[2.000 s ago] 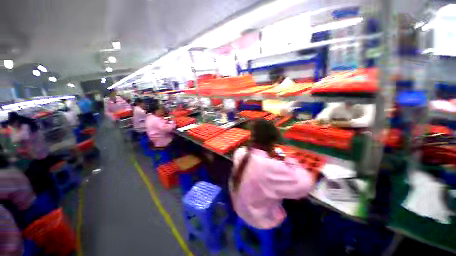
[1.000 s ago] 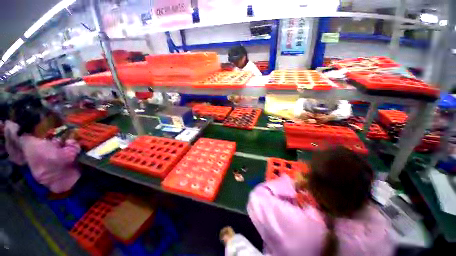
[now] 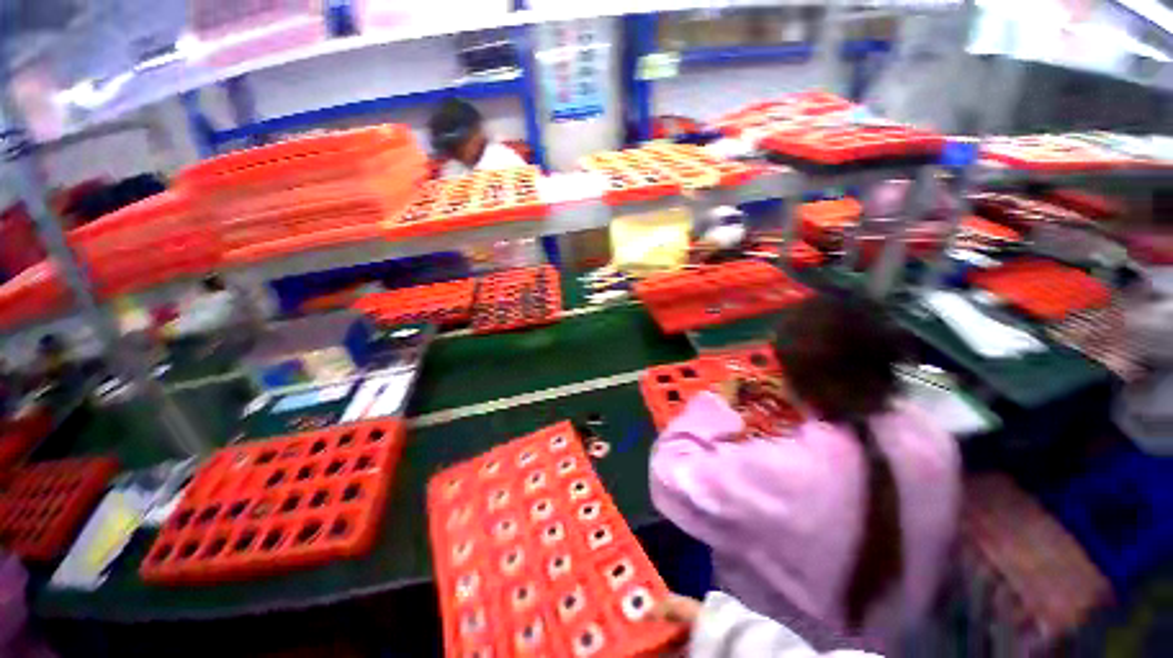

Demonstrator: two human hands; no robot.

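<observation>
An orange-red compartment tray [image 3: 543, 530] lies nearest in front of me, low in the middle, cut off by the bottom edge. Its pockets hold small pale pieces with dark centres, one per pocket. The tray reaches over the front edge of the green bench [image 3: 515, 375]. My right hand [image 3: 684, 614], bare with a white sleeve, grips the tray's right edge near its lower corner. My left hand is not in view.
A person in pink [image 3: 810, 501] sits close to the right of my hand, working at another tray. A second filled orange tray [image 3: 277, 495] lies to the left. Orange trays [image 3: 302, 193] are stacked on the shelf above. A person sits behind the shelf.
The view has turned right towards the bench and come closer. My right hand has gone from apart from the tray to gripping its edge. The tray now extends nearer to me.
</observation>
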